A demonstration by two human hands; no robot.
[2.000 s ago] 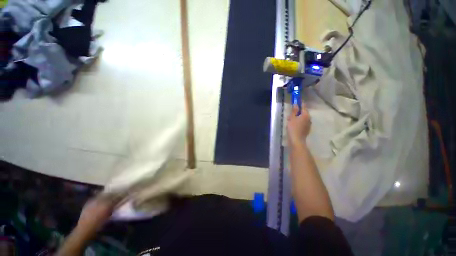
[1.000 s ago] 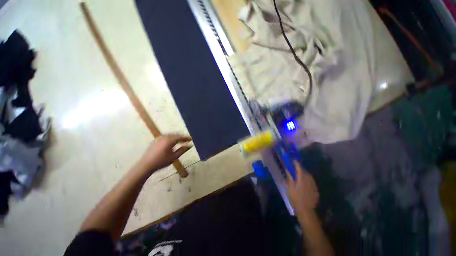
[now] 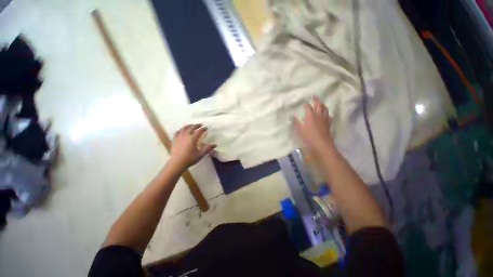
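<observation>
The cream fabric (image 3: 259, 103) lies wrinkled across the dark strip (image 3: 189, 48) and the silver guide rail (image 3: 232, 32), hiding their middle parts. My left hand (image 3: 192, 145) is at the fabric's left edge, fingers spread, fingertips close to or touching its corner. My right hand (image 3: 314, 127) is on top of the fabric with its fingers apart, slightly blurred. The electric cutter (image 3: 327, 222) sits at the near end of the rail, at the table edge, partly hidden by my right arm.
A long brown wooden strip (image 3: 135, 89) lies left of the fabric. Black and grey scraps (image 3: 27, 146) are piled at the far left. A blue end stop (image 3: 288, 209) is beside the rail. A black cord (image 3: 363, 92) runs over the fabric to the near edge.
The cream fabric has moved left from beside the rail to over the rail and dark strip. My right hand has let go of the cutter, which is now nearer my body.
</observation>
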